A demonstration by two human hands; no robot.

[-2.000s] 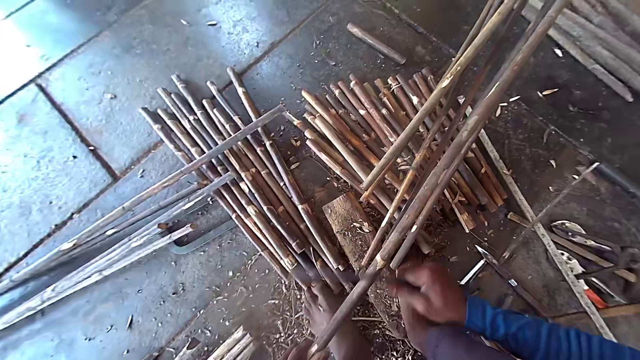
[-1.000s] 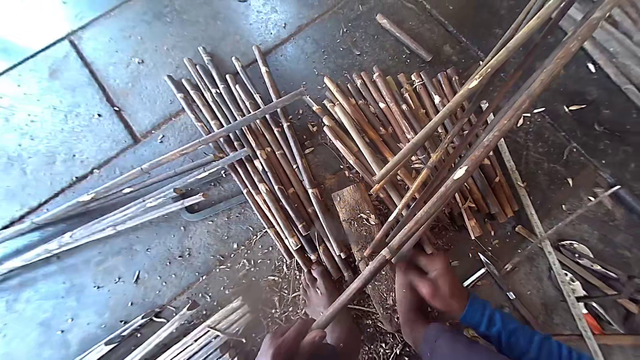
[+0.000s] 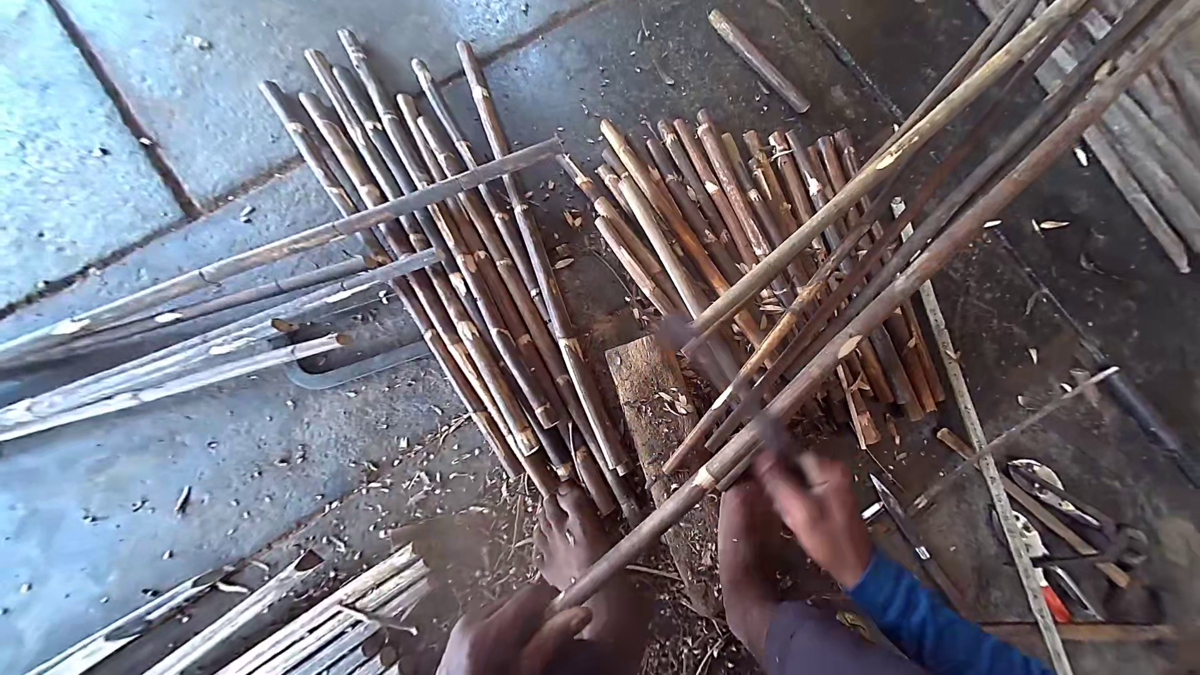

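My left hand (image 3: 511, 633) is closed round the lower end of a long wooden pole (image 3: 844, 347), which slants up to the right. By the pole, beyond the lower leg, my blurred right hand (image 3: 816, 511) grips a dark tool (image 3: 769, 427), apparently bladed; motion blur hides its exact shape. Other long poles (image 3: 877, 169) lie close alongside the held one. Under them is a rough wooden block (image 3: 647, 384). Left of the block lies a row of cut sticks (image 3: 469, 272), and a pile of shorter sticks (image 3: 722, 197) lies to its right.
My bare foot (image 3: 572, 534) is against the cut sticks. More poles (image 3: 225, 267) come in from the left, over a metal frame (image 3: 361, 366). Split pieces (image 3: 328, 614) lie lower left. Pliers (image 3: 1041, 539), a knife (image 3: 905, 516) and a long strip (image 3: 966, 412) lie at right.
A blurred dark tool now shows above my right hand, where none could be made out before. My left hand stays at the pole's lower end. The view has shifted somewhat.
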